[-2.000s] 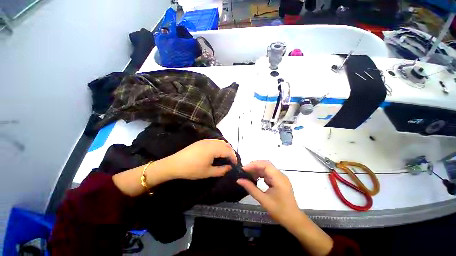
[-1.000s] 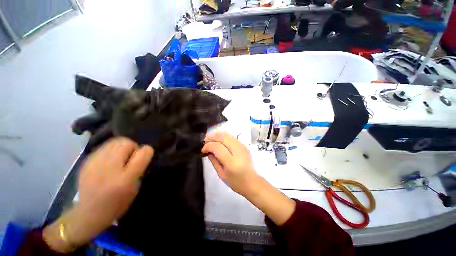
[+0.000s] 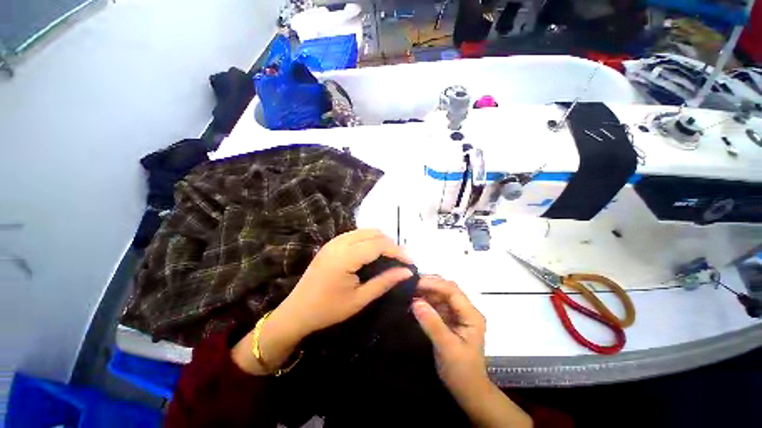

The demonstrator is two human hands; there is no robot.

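Observation:
The plaid garment (image 3: pixel 251 226) lies crumpled on the table left of the sewing machine (image 3: pixel 501 167). Its dark lining (image 3: pixel 376 334) hangs over the table's front edge below my hands. My left hand (image 3: pixel 351 272) pinches a dark edge of the lining between thumb and fingers. My right hand (image 3: pixel 451 318) holds the same dark edge just to the right, fingertips close to my left ones. Both hands are in front of and left of the presser foot (image 3: pixel 451 221), and the cloth is not under it. The exact part pinched is hidden by my fingers.
Shears (image 3: pixel 585 305) with red and orange-yellow handles lie right of the needle. A black cloth strip (image 3: pixel 597 159) drapes over the machine arm. A blue bag (image 3: pixel 291 96) stands behind the garment. Blue bins (image 3: pixel 50 405) are on the floor at left. A wall rises at left.
A second ago my hands were apart, moving the garment. Now they are together at the dark edge, and the plaid side lies spread wider on the table at left.

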